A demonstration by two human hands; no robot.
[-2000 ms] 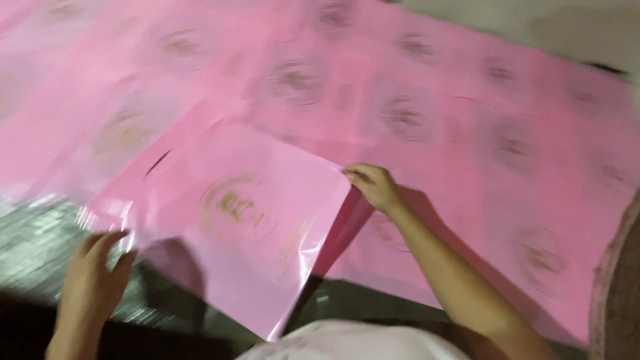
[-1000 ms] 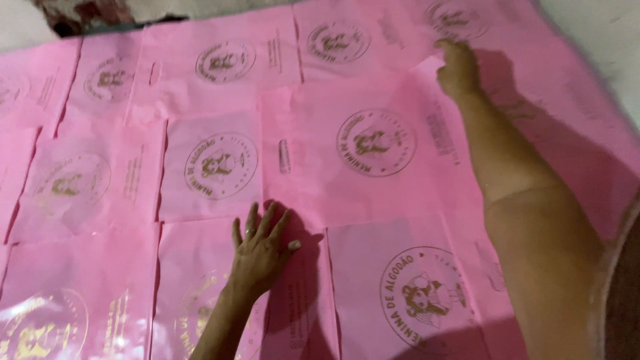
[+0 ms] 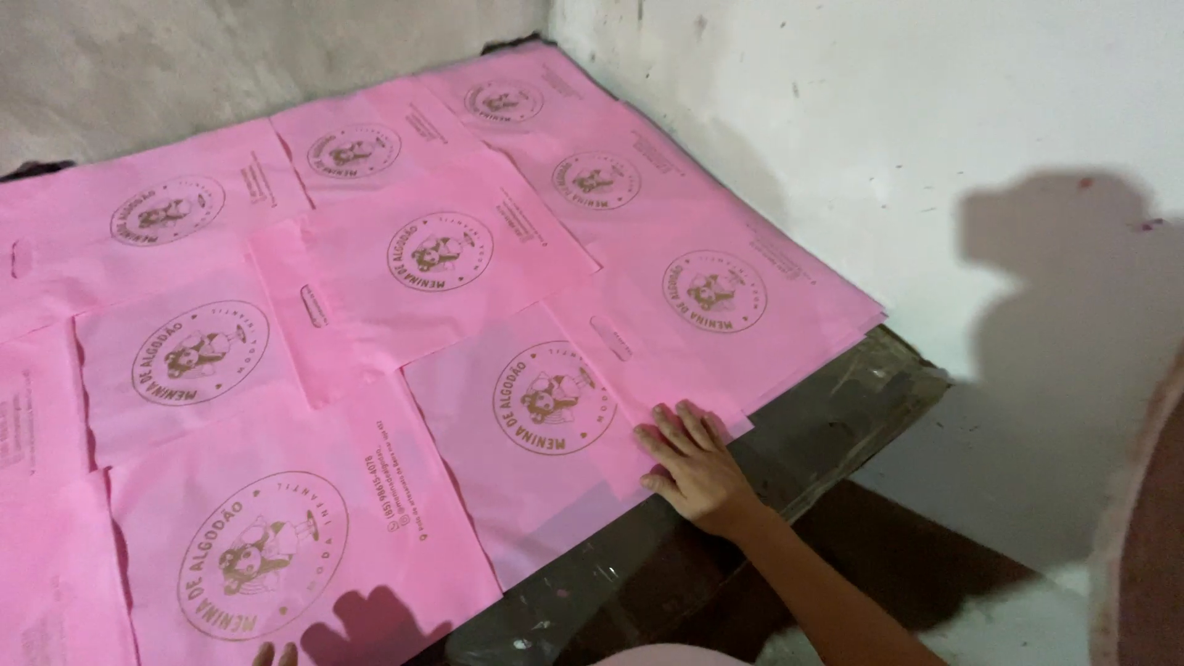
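Pink plastic bags [image 3: 351,324], printed with a round gold emblem and lines of writing, lie flat in overlapping rows; some show a slot handle. My right hand [image 3: 689,467] rests palm down, fingers apart, on the bags near the front edge, at the lower corner of one bag and just right of an emblem. It grips nothing. Of my left hand [image 3: 276,655] only fingertips show at the bottom edge, over the nearest bag; whether they touch it or hold anything is hidden. Its shadow falls on the bag to the right.
The bags lie on a dark, worn tabletop [image 3: 832,388], whose front edge and right corner show. A grey wall [image 3: 231,74] stands behind, a white wall [image 3: 925,139] at the right with a shadow on it. A brown, pale-rimmed thing [image 3: 1147,536] shows at the right edge.
Two seconds ago both hands were at a loose pink bag, the right at its corner; now the bags lie flat. The right hand has come back from the far bags to the front edge. The view has shifted.
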